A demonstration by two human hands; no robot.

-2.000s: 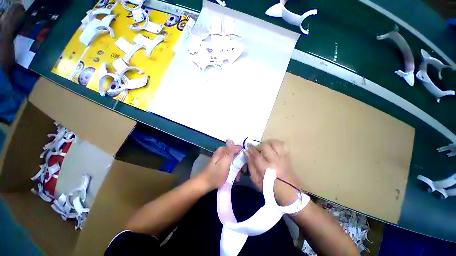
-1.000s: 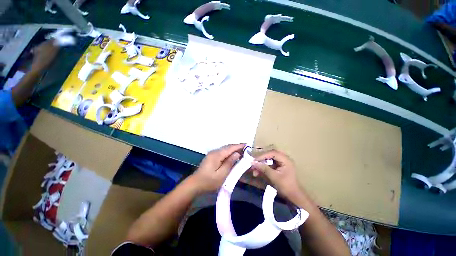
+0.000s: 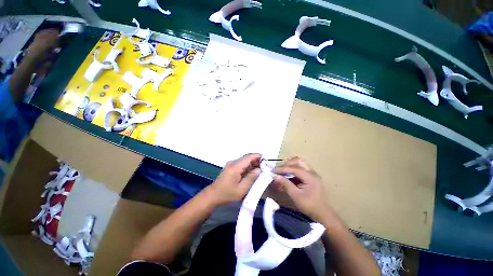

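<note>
A white headband (image 3: 246, 226) with a pinkish section stands in front of my body, its far end up between my two hands. A white forked bracket (image 3: 278, 235) hangs at its lower part. My left hand (image 3: 235, 180) pinches the headband's end from the left. My right hand (image 3: 300, 186) is at the same end from the right, with a small white piece partly showing at its fingertips. A short dark wire (image 3: 274, 160) sticks out between the fingertips. The exact contact is hidden by the fingers.
Small loose parts (image 3: 224, 81) lie on a white sheet (image 3: 243, 129). White brackets lie on a yellow sheet (image 3: 81, 99). Cardboard mat (image 3: 367, 172) at right; conveyor belt (image 3: 357, 48) with headbands behind. Open carton (image 3: 116, 232) lower left, parts box (image 3: 386, 253) lower right. Another person's arm (image 3: 21, 70) at far left.
The headband has tilted slightly and its forked bracket has swung left and down. Both hands stay at its end. The other person's hand at far left has shifted.
</note>
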